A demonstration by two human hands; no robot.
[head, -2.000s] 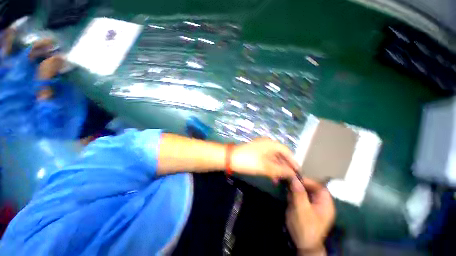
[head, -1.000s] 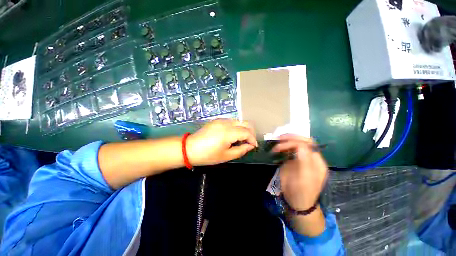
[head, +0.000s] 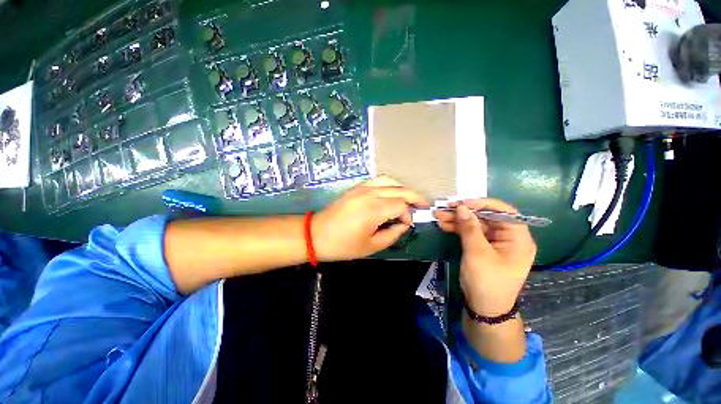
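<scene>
My right hand [head: 496, 251], with the dark beaded bracelet, holds silver tweezers [head: 510, 217], their tips pointing left toward my left hand. My left hand [head: 368, 221], with a red cord at the wrist, has its fingertips pinched close to the tweezer tips. A small dark part [head: 402, 237] shows under the left fingertips; its shape is mostly hidden. Both hands are at the lower edge of a beige-brown adhesive sheet [head: 415, 146] on white backing paper [head: 471, 150].
A clear tray of modules with pale green discs [head: 277, 114] lies left of the sheet, beside a partly filled clear tray [head: 118, 110]. A blue block [head: 184, 200] lies near the bench edge. A white box [head: 609, 71] with cables and a crumpled white wipe [head: 594, 185] are at right.
The tweezers have swung into clear view, with their tips now meeting the left fingertips at the sheet's lower edge. Earlier the head view was turned and blurred.
</scene>
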